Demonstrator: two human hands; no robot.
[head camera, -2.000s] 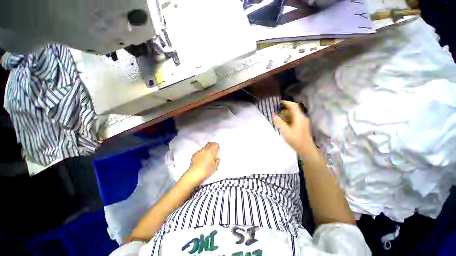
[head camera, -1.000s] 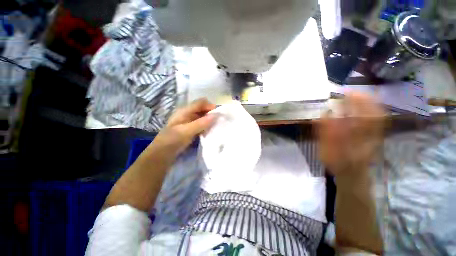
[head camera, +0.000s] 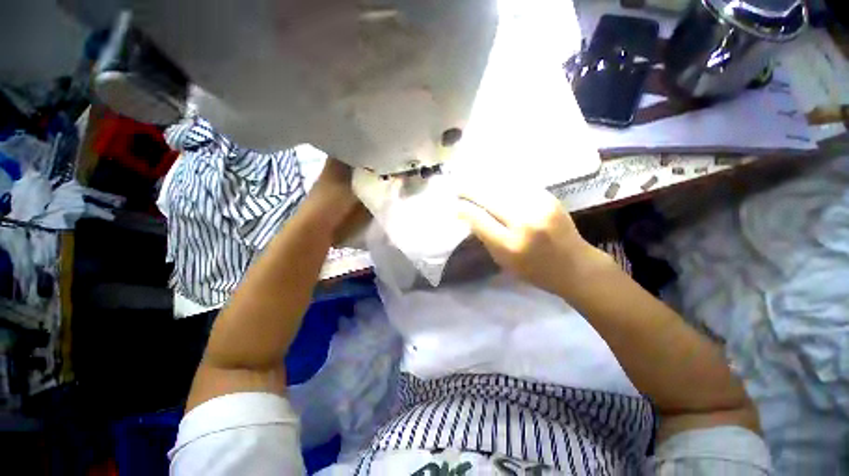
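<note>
The off-white head of the sewing machine (head camera: 344, 84) covers the upper middle of the view and hides the needle. A white cloth piece (head camera: 424, 228) lies at the front of the machine bed, its pointed corner hanging over the edge. My right hand (head camera: 526, 232) holds its right edge between thumb and fingers. My left hand (head camera: 349, 209) is at its left side, mostly hidden behind the machine head and the cloth, so its fingers do not show. More white pieces (head camera: 503, 330) lie over the striped lap.
A striped cloth heap (head camera: 223, 209) lies left of the machine. A black smartphone (head camera: 614, 70), a steel mug (head camera: 712, 51) and a paper sheet (head camera: 726, 125) are at the upper right. A white work pile (head camera: 791, 288) is on the right. Blue crates (head camera: 321, 344) stand lower left.
My left hand has moved up beside the needle area with the white piece. My right hand has come in from the right onto the piece. The view has shifted.
</note>
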